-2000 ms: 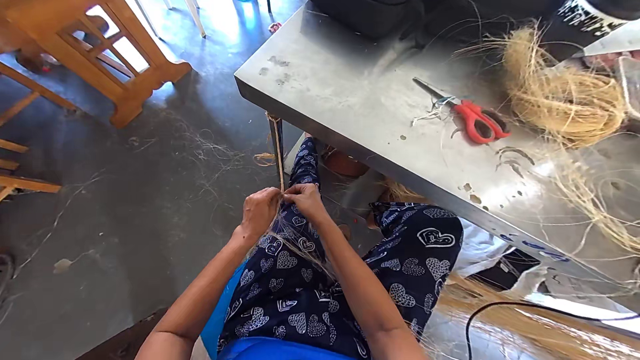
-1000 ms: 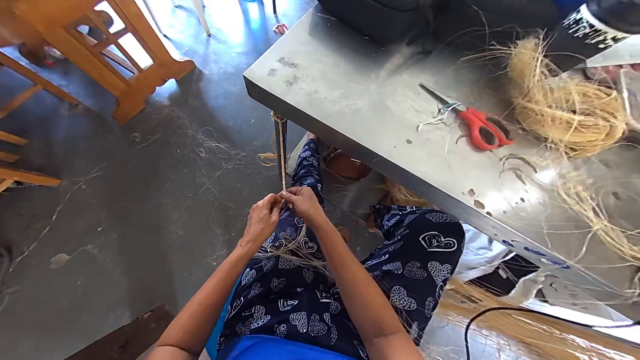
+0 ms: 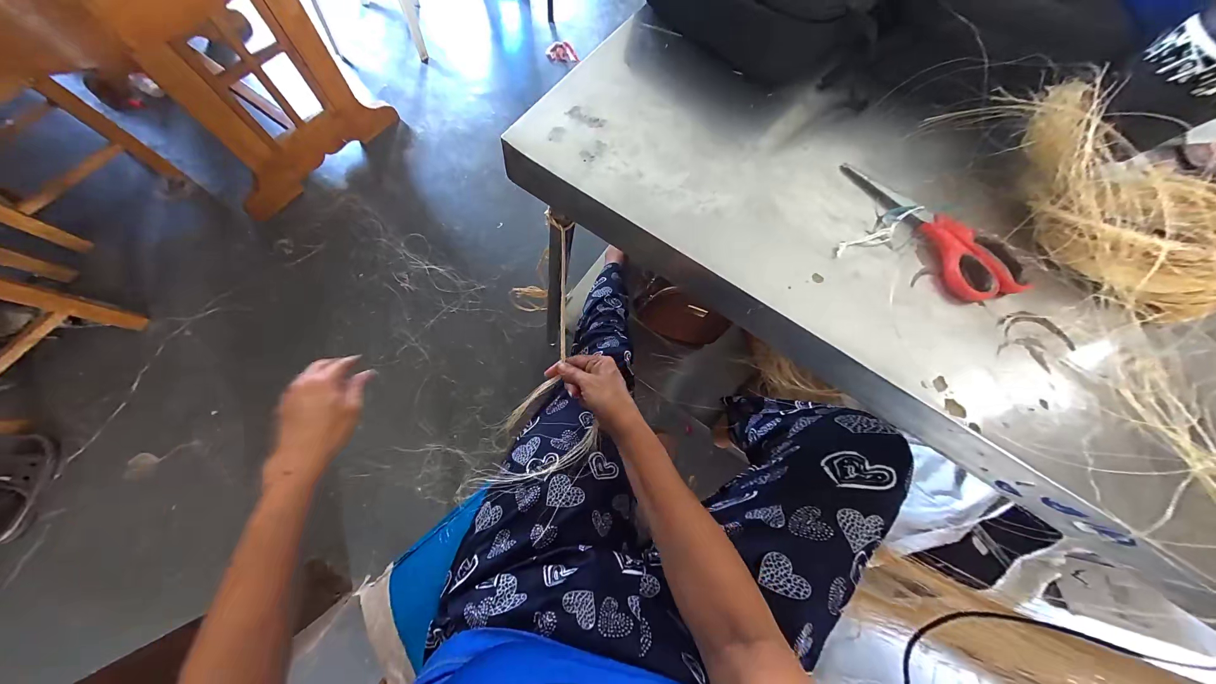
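A narrow braided fibre cord (image 3: pixel 563 294) runs from the top of the table leg, where it is tied, down to my right hand (image 3: pixel 591 380). That hand pinches the cord's lower end between thumb and fingers, above my lap. Loose pale fibre strands (image 3: pixel 546 470) spread from the pinch over my patterned trousers. My left hand (image 3: pixel 321 404) is off to the left above the floor, slightly blurred, holding nothing, its fingers partly apart. Red-handled scissors (image 3: pixel 950 249) with a whitish thread around them lie on the metal table. A bundle of tan fibre (image 3: pixel 1107 214) is at the table's right.
The metal table (image 3: pixel 703 180) has its edge close to my right arm. Wooden furniture (image 3: pixel 275 95) stands at the upper left. Below the table are a brown rounded object (image 3: pixel 682 313) and long fibres (image 3: pixel 997 617); a black cable (image 3: pixel 1007 616) curves at lower right. Fibre scraps litter the floor.
Both hands were together on the cord in the earlier frames. My left hand has let go and moved away to the left; my right hand still pinches the cord.
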